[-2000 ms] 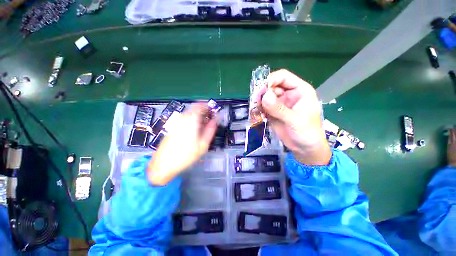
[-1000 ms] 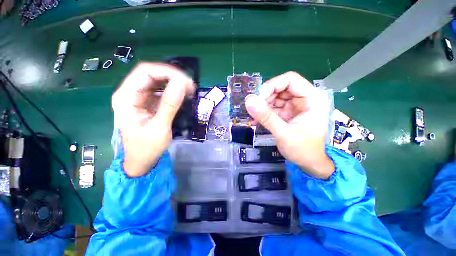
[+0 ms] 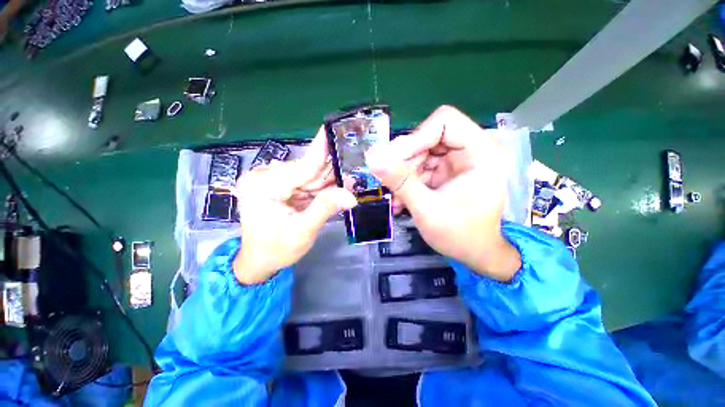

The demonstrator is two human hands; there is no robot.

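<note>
My left hand (image 3: 290,203) grips a black phone housing (image 3: 333,147) by its left side, above the tray. A circuit board (image 3: 350,149) lies in or against the housing. An LCD screen (image 3: 371,221) with bright edges hangs from the board's lower end by an orange-brown flex cable (image 3: 372,195). My right hand (image 3: 437,183) has its thumb and fingers on the board's right side. Its fingertips partly hide the board. Whether the board is fully seated cannot be told.
The compartment tray (image 3: 327,288) below holds several black housings (image 3: 417,284) and boards with screens (image 3: 222,186). Loose parts (image 3: 556,199) lie right of it. A slanting grey post (image 3: 608,63) stands beyond. A fan (image 3: 73,350) is at lower left.
The left hand has brought the black housing rightward to the board. Both hands are now together on the housing and board, where before they were apart.
</note>
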